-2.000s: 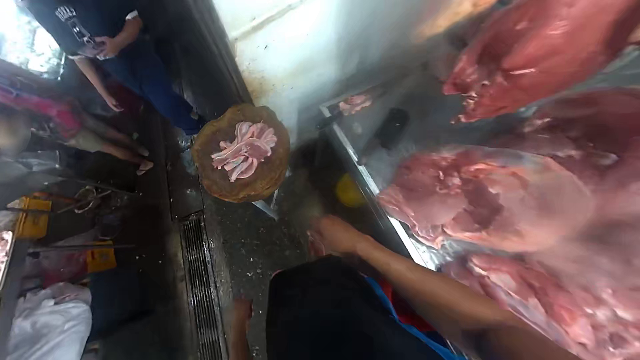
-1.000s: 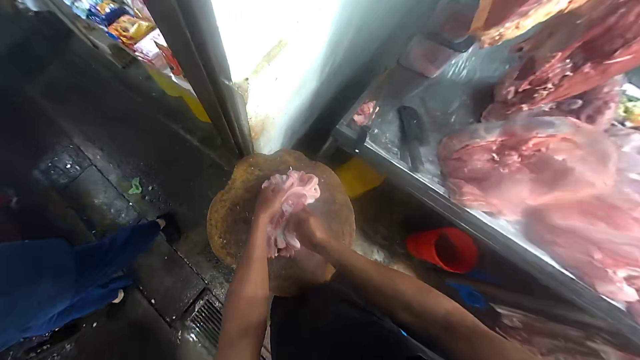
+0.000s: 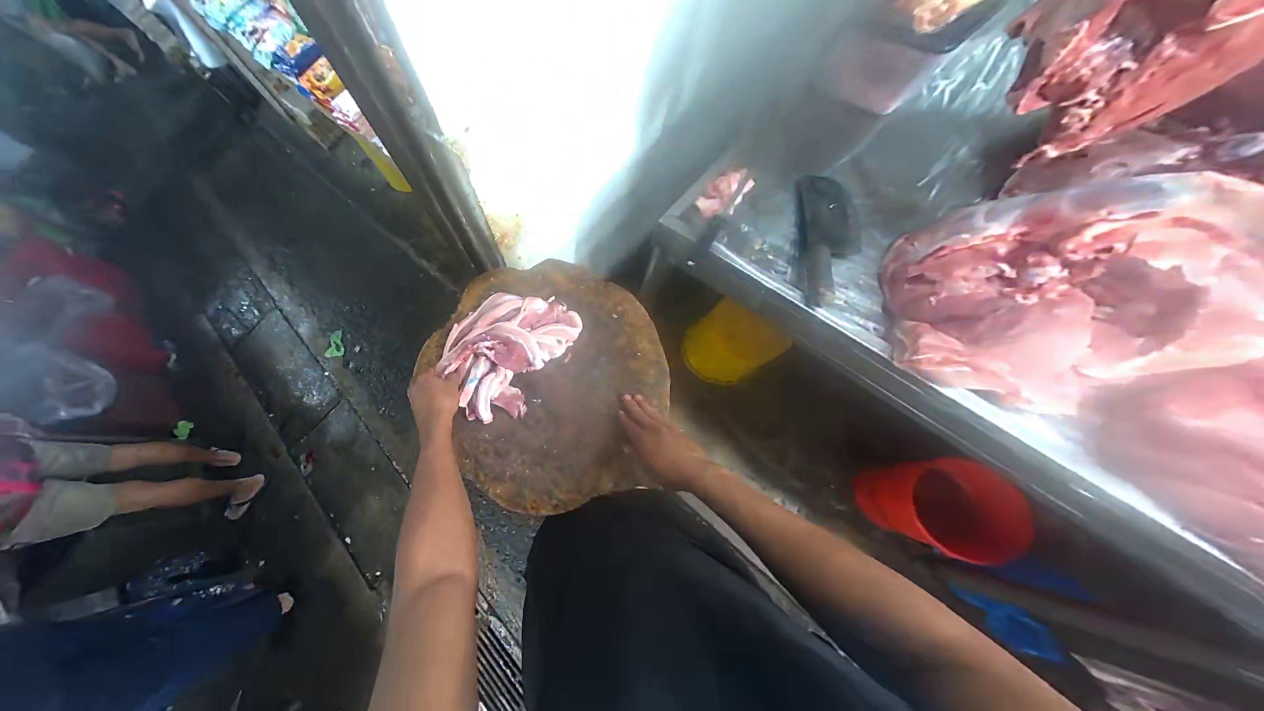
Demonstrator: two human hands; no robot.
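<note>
A pile of pale pink meat strips (image 3: 509, 341) lies on the left part of a round wooden chopping block (image 3: 583, 434). My left hand (image 3: 434, 400) is at the block's left edge, its fingers against the lower left of the pile; whether they grip a strip cannot be made out. On the block's right edge rests my right hand (image 3: 657, 442), palm down, fingers slightly spread and holding nothing. A dark cleaver (image 3: 826, 222) lies on the metal counter (image 3: 706, 242) at the upper right, beside large cuts of raw meat (image 3: 1047, 286).
Below the counter are a yellow container (image 3: 733, 341) and a red bucket (image 3: 948, 509). A white panel (image 3: 553, 109) rises behind the block. At the left, people's legs (image 3: 173, 469) show over the wet floor, and a floor drain grate (image 3: 497, 662) runs beside me.
Both hands were on the meat a second ago; now the right rests apart from it on the block's right edge. The meat has moved to the block's left side. The view has shifted.
</note>
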